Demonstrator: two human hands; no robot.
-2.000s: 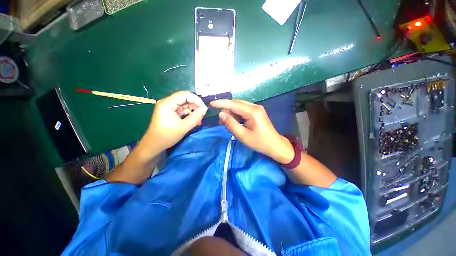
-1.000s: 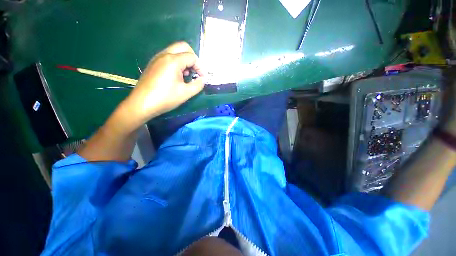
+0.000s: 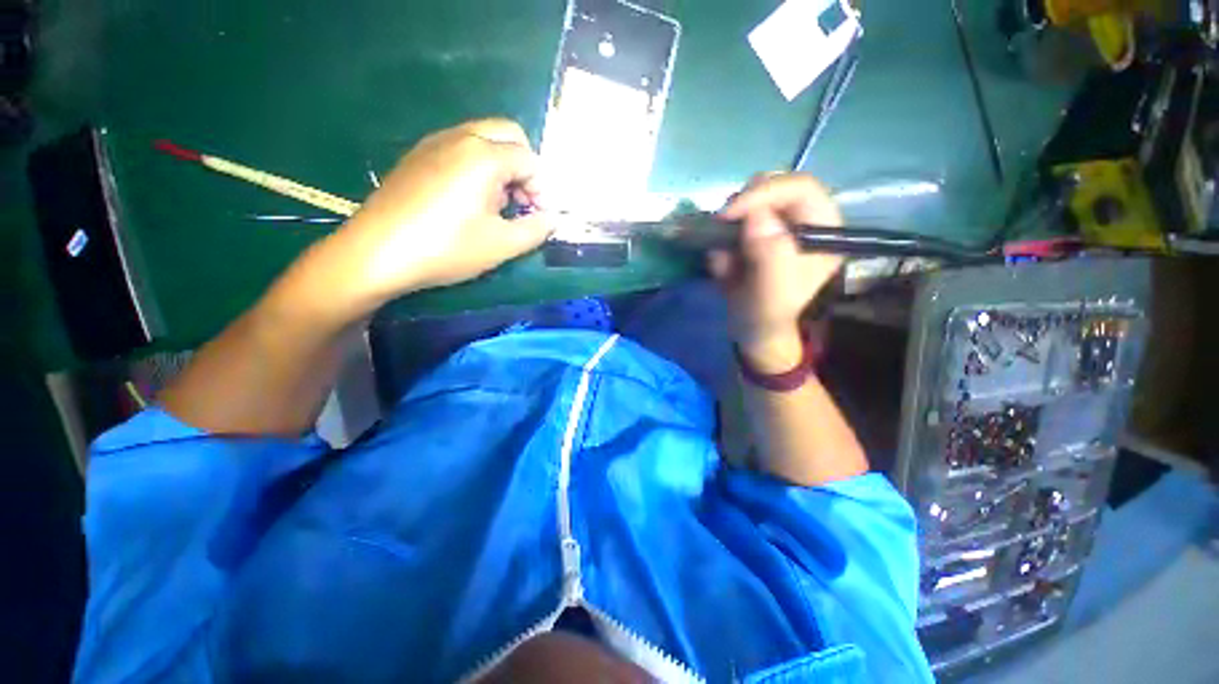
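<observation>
The phone body point(image 3: 604, 120) lies on the green mat with its large central area glaring white and its dark lower end toward me. My right hand point(image 3: 775, 254) grips the soldering iron point(image 3: 695, 233), a black pen-like tool with a black cable running right. Its tip points left, at the phone's lower end. My left hand point(image 3: 461, 201) is at the phone's lower left edge, fingers pinched around a small dark part point(image 3: 515, 205) that they mostly hide. Whether the iron tip touches anything is lost in glare.
A pale red-tipped stick point(image 3: 274, 183) lies left, and a glossy black slab point(image 3: 91, 241) is at far left. A white card point(image 3: 802, 47) and tweezers point(image 3: 826, 114) lie upper right. A grey parts tray point(image 3: 922, 401) is at right. The yellow-black soldering station point(image 3: 1103, 201) is beyond it.
My right hand went from beside my left hand out to the far right, and is now back at the phone with the soldering iron. My left hand keeps its pinch, now at the phone's lower left edge.
</observation>
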